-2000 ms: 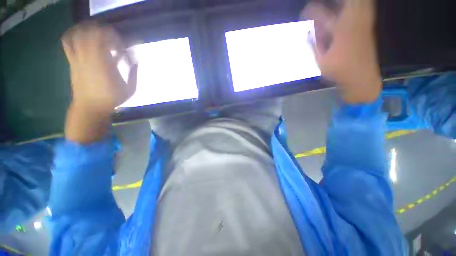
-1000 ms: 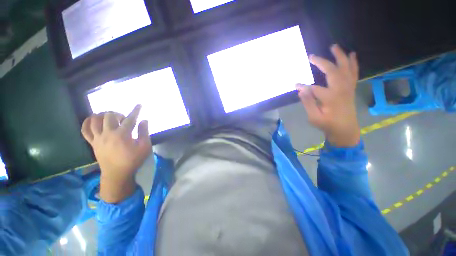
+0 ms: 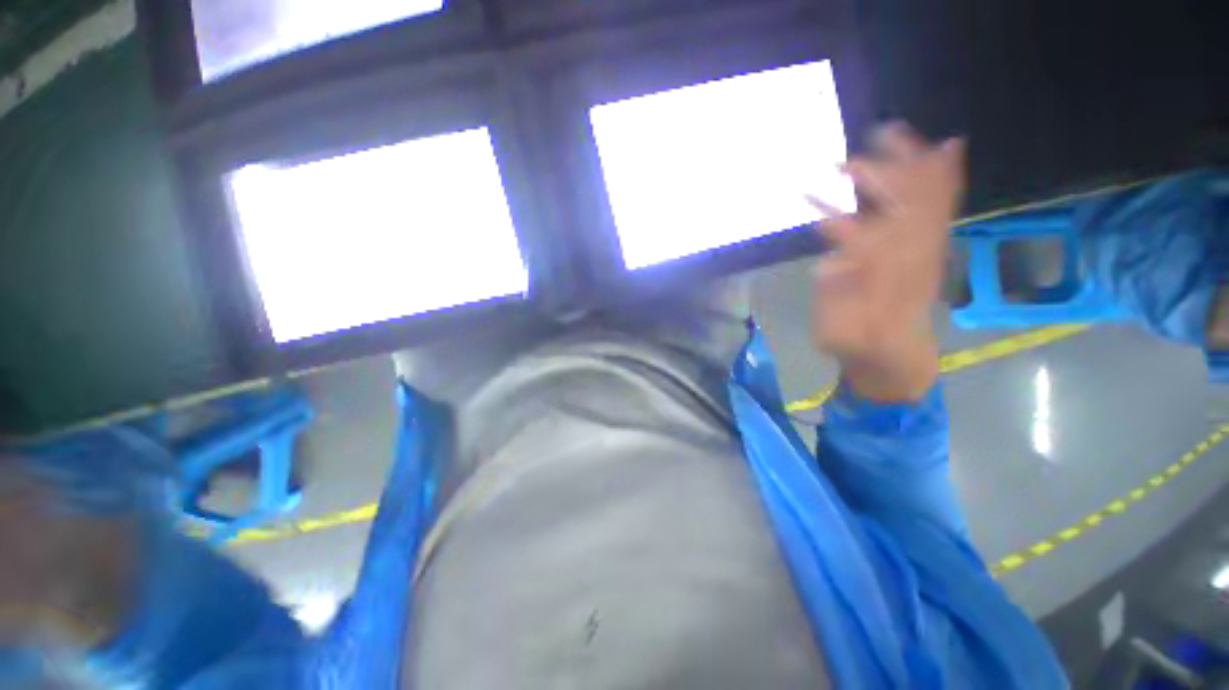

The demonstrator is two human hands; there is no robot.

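A black foam tray lies in front of me, with glowing white tablets in its pockets. The near right tablet and near left tablet are fully lit. A far left tablet is cut off by the top edge. My right hand is at the right edge of the near right tablet, fingers apart and blurred, holding nothing. My left hand is at the lower left, off the tray, strongly blurred; its fingers cannot be made out.
The green bench shows left of the tray. A dark mass stands to the right. Blue stools stand at the right and left over grey floor with yellow lines. Another person's blue sleeve is at the right edge.
My left hand has left the near left tablet and moved down to the lower left. My right hand stays near the right tablet's edge. The view has turned and shifted slightly.
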